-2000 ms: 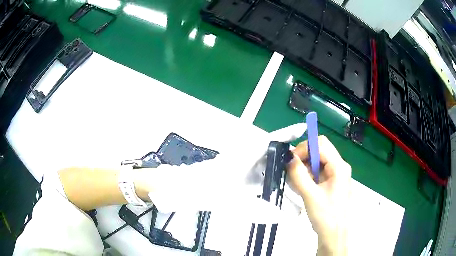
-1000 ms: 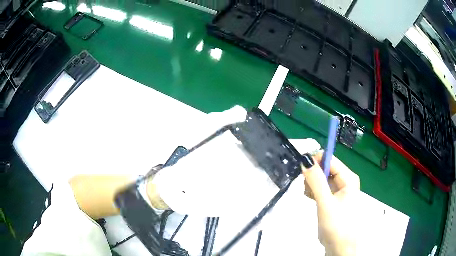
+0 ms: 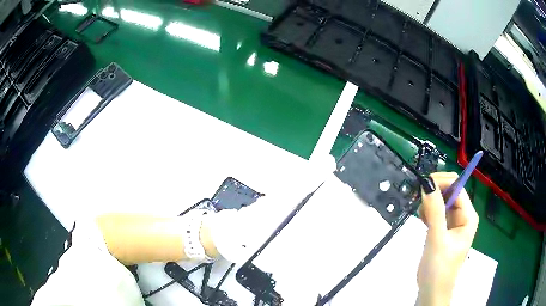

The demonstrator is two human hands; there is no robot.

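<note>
A black phone middle frame (image 3: 374,173) is tilted over the white sheet, its solid camera-end plate at the upper right and its large window towards me. My left hand (image 3: 269,218), in a white glove, holds its left side; the fingers blend into the white sheet. My right hand (image 3: 443,230) is bare with a dark thumbnail. Its thumb is at the plate's right corner, and it also holds a slim blue-purple tool (image 3: 466,179) pointing up and right, away from the frame. The tool's lower end is hidden in the fingers.
Waiting frames (image 3: 236,194) lie under and beside my left forearm. A separate frame (image 3: 111,80) lies on the sheet's left corner. Other frames (image 3: 428,158) lie on green beyond a white strip (image 3: 334,122). Black trays (image 3: 371,54) stand at the back, left and right, with a red rim (image 3: 462,113).
The held frame has turned from edge-on to showing its broad face and moved right. My right hand has moved right with the tool, which now leans further right.
</note>
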